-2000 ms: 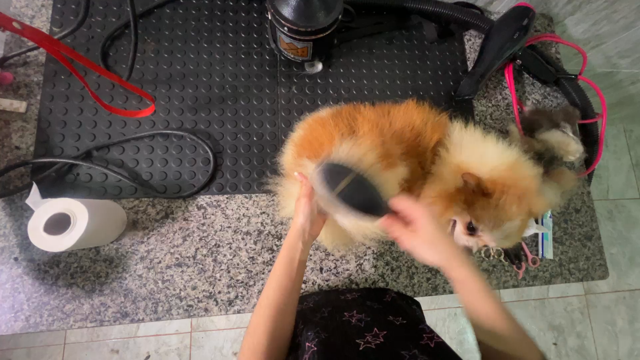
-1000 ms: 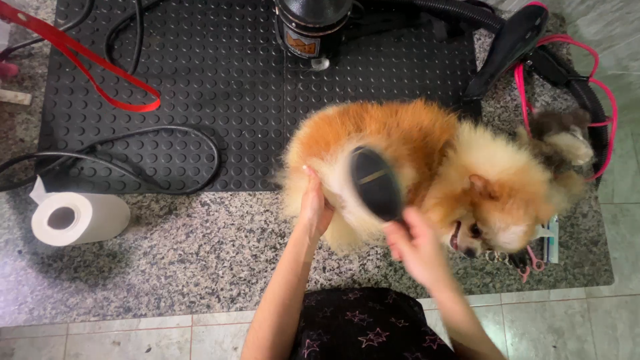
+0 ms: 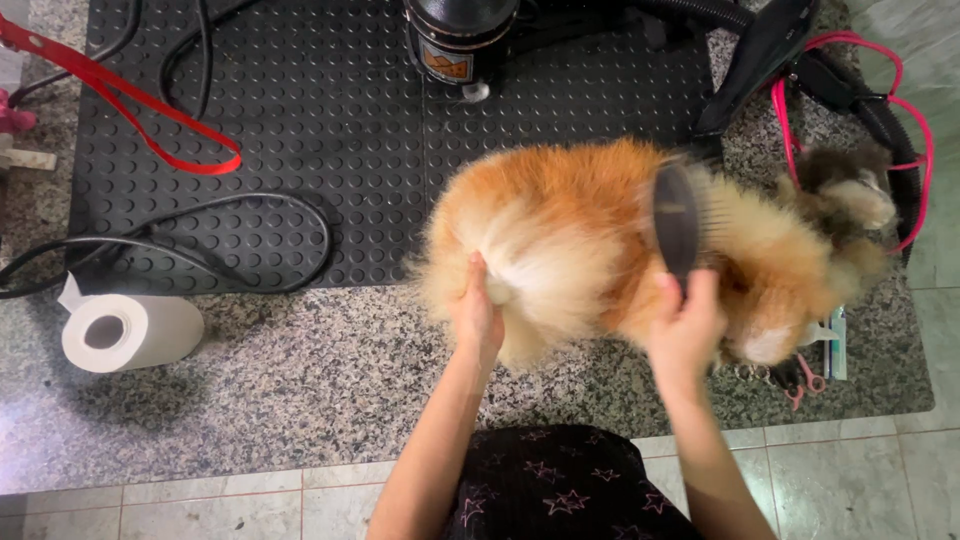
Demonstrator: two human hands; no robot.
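A fluffy orange and cream dog [image 3: 555,225] stands across the edge of a black rubber mat, its head toward the right. My left hand [image 3: 478,315] is at its rear, with the thumb up against the pale fur; the fingers are partly hidden in the coat, so their hold is unclear. My right hand [image 3: 686,319] grips a dark oval pin brush [image 3: 677,221], slightly blurred, at the fur behind the dog's neck. The pins point right, toward the cream ruff.
A black dryer canister [image 3: 461,34] stands behind the dog. On the right lie a black blower nozzle [image 3: 757,64], a pink cord [image 3: 928,150], scissors [image 3: 802,382] and a clump of grey fur [image 3: 847,184]. On the left are a paper roll [image 3: 135,330], red leash [image 3: 157,112] and black cable [image 3: 225,199].
The brush in my right hand has moved from the dog's hindquarters to the fur near its neck. The dog's face, visible earlier, is now turned away. My left hand remains at the rear.
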